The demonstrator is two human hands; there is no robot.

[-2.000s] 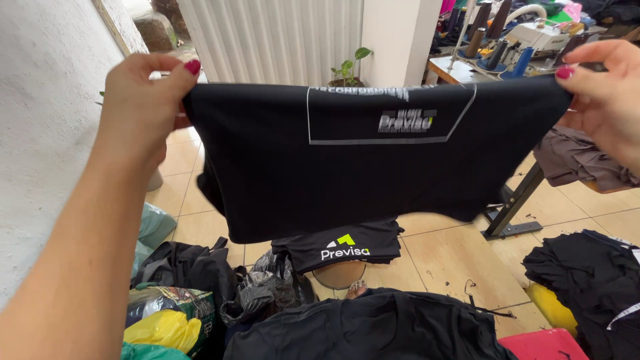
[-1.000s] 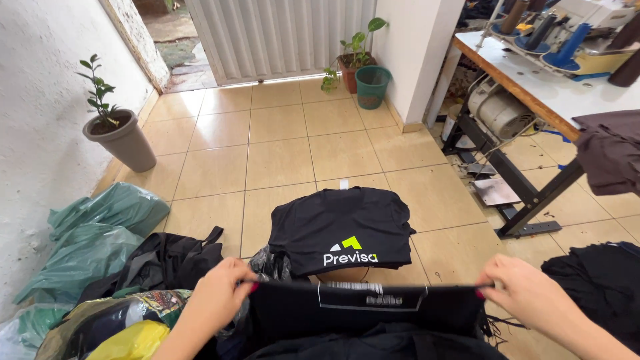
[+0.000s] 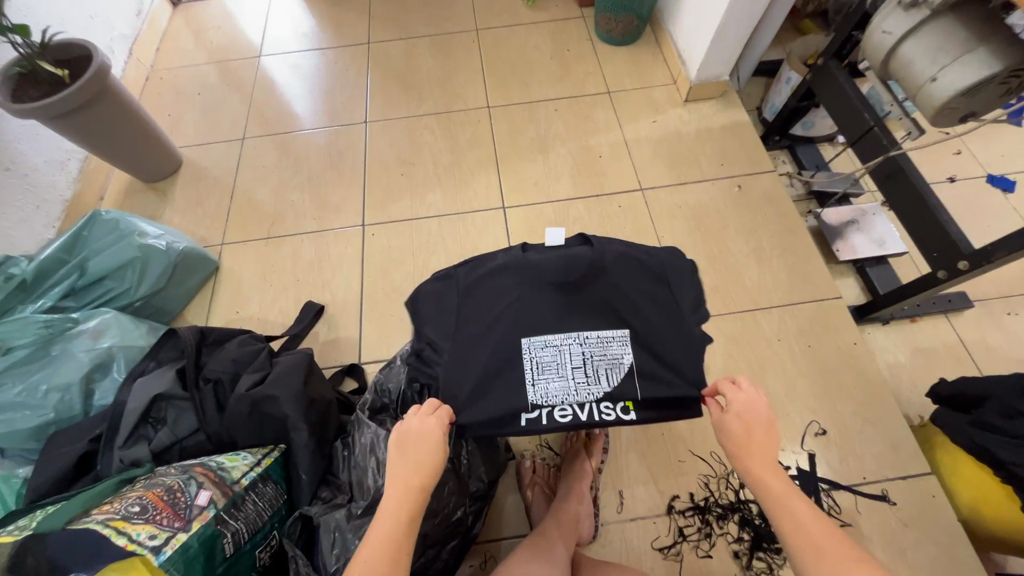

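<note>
A black T-shirt (image 3: 552, 304) with a white printed block of words on its front and a white tag at the neck lies spread and folded short in front of me. Lettering shows along its near edge. My left hand (image 3: 424, 440) pinches the near left corner of the shirt, and my right hand (image 3: 740, 416) pinches the near right corner between thumb and fingers. What supports the shirt is hidden beneath it. My feet in sandals (image 3: 596, 480) show just below its near edge.
Left are green plastic bags (image 3: 120, 264), a black fabric bag (image 3: 240, 392), a black plastic bag (image 3: 384, 472) and a patterned bag (image 3: 184, 512). A potted plant (image 3: 104, 112) stands behind. Thread scraps (image 3: 720, 512) lie on the tiled floor. A black metal table frame (image 3: 896, 184) and dark cloth (image 3: 984, 424) are right.
The black shirt held up in my hands two seconds ago is now laid flat where the shirt with the logo lay. The dark cloth from my lap is gone. The view has tilted down.
</note>
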